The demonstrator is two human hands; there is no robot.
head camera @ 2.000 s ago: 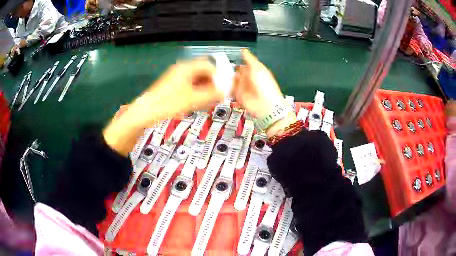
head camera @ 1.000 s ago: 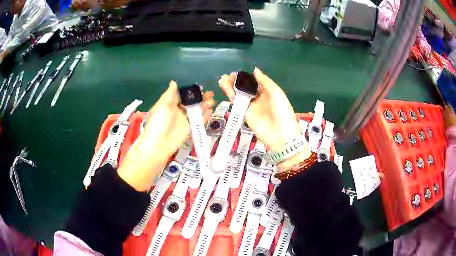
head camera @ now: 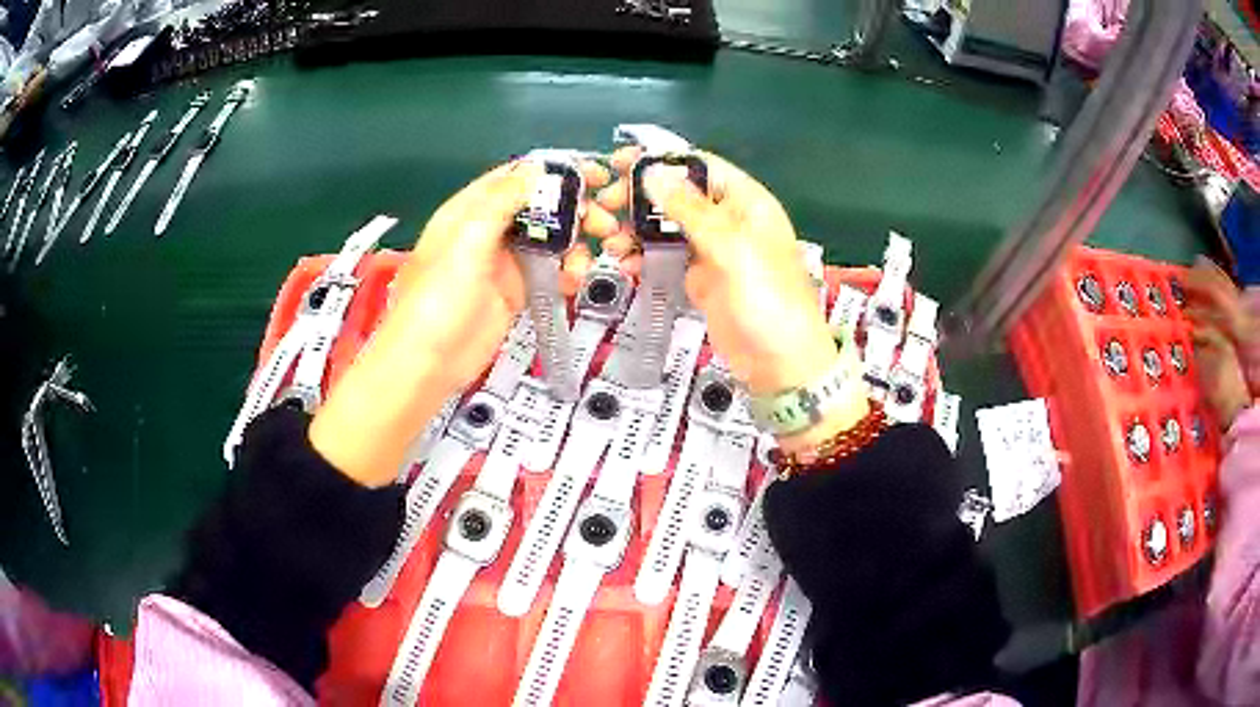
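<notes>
My left hand (head camera: 463, 276) holds a smartwatch (head camera: 549, 207) upright, its screen lit and facing me, its pale strap hanging down. My right hand (head camera: 746, 263) holds a second smartwatch (head camera: 667, 187) beside it, with the thumb over its lit screen. Its strap also hangs down. Below both hands, an orange-red compartment tray (head camera: 487, 633) holds several smartwatches lying face down, with round dark sensor windows and long pale straps. My forearms cover parts of the tray.
Several watches (head camera: 203, 155) lie in a row on the green bench at far left, above loose white straps (head camera: 42, 442). At right are a metal post (head camera: 1092, 166), a paper slip (head camera: 1018, 456) and a neighbouring tray (head camera: 1092, 532), with another person's hand (head camera: 1223, 339). A black parts tray (head camera: 498, 31) lies across the far side.
Both held watches, dark-screened a second ago, now show lit screens. The hands have come closer together, and the right thumb now lies on its screen. Another person's hand has appeared at the right tray.
</notes>
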